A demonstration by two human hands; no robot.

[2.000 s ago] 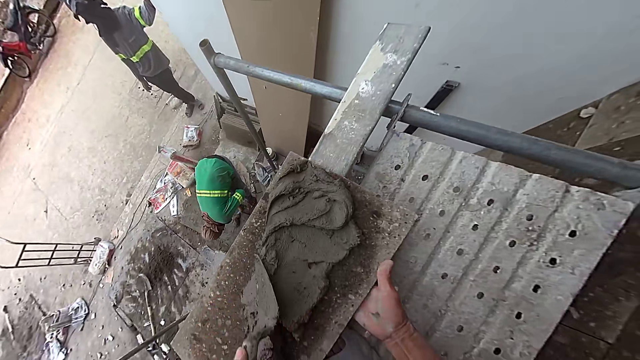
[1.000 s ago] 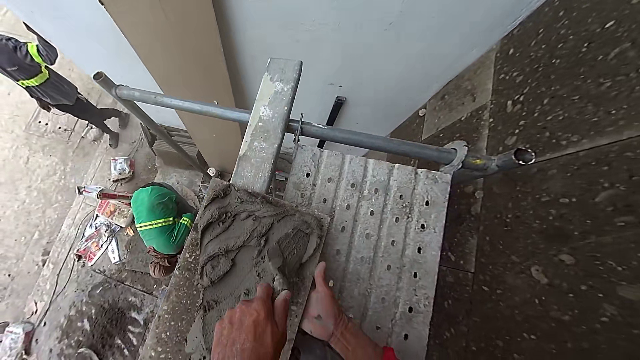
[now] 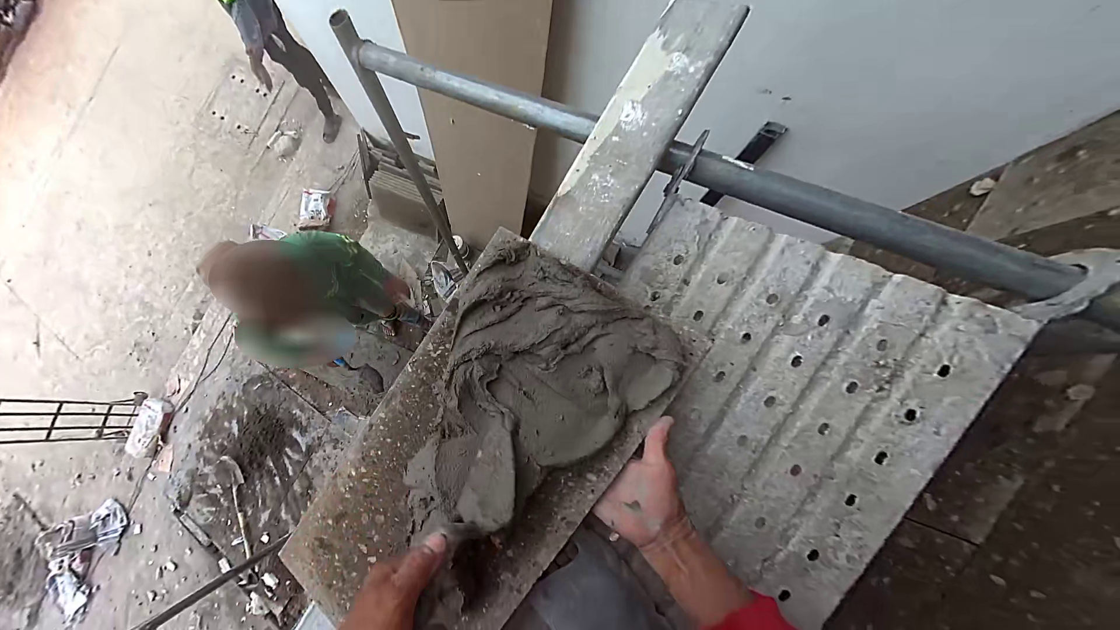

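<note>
A mound of wet grey mortar (image 3: 569, 350) lies on a flat, speckled board (image 3: 350, 507) in front of me. At the board's near end my left hand (image 3: 398, 582) grips the handle of a trowel, whose blade (image 3: 488, 481) is coated with mortar and rests in the mound's lower left part. My right hand (image 3: 643, 494) is at the board's right edge, thumb up and palm against the side; its fingers are partly hidden under the board.
A perforated metal scaffold plank (image 3: 814, 394) lies to the right. Behind it runs a steel scaffold pipe (image 3: 831, 210), crossed by a mortar-stained plank (image 3: 639, 131). Far below on the left, a person in green (image 3: 332, 280) and another person (image 3: 293, 61) are on the ground near a shovel (image 3: 236, 499).
The hand on the trowel has moved from the mound's right side to the board's near left end. The person in green has changed posture. The view has swung left.
</note>
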